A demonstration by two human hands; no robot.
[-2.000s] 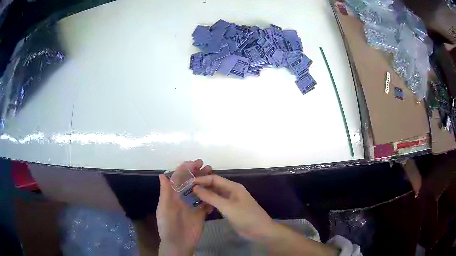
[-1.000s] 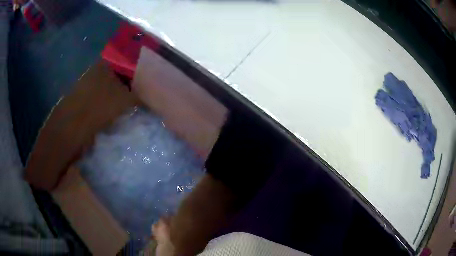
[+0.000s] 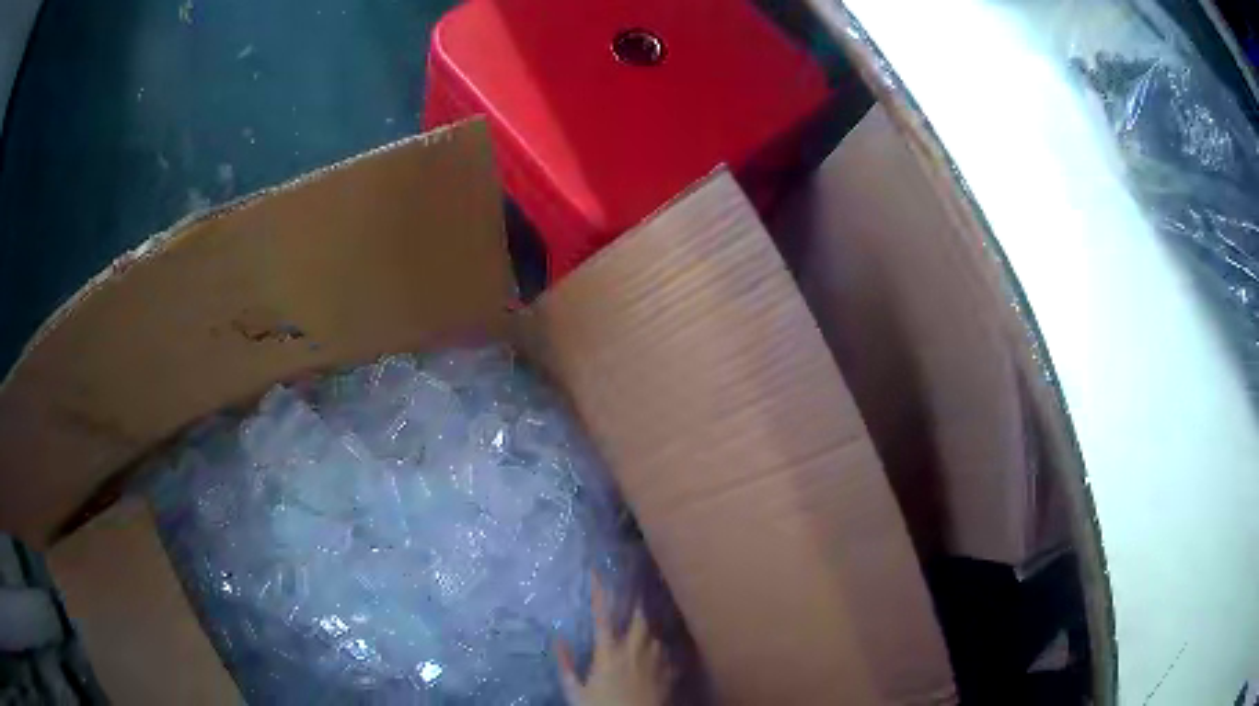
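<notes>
A brown cardboard carton (image 3: 732,441) stands open with its flaps up. It is full of small clear plastic cases (image 3: 401,510), piled loosely with shiny edges. One hand, apparently my left hand (image 3: 624,668), is at the bottom of the picture, cut off by the edge. It reaches into the carton at the near right part of the pile. Its fingers are apart and it holds nothing visible. My right hand is out of the picture.
A red plastic stool (image 3: 552,97) with a round hole stands behind the carton. The white bench top (image 3: 1174,455) runs down the right side, with a shiny clear bag (image 3: 1174,124) at upper right. More cardboard (image 3: 925,359) is under the bench edge.
The view has swung left and down to the carton. The heap of purple-blue pieces has left the picture. The hand by the carton's near flap now shows over the clear cases.
</notes>
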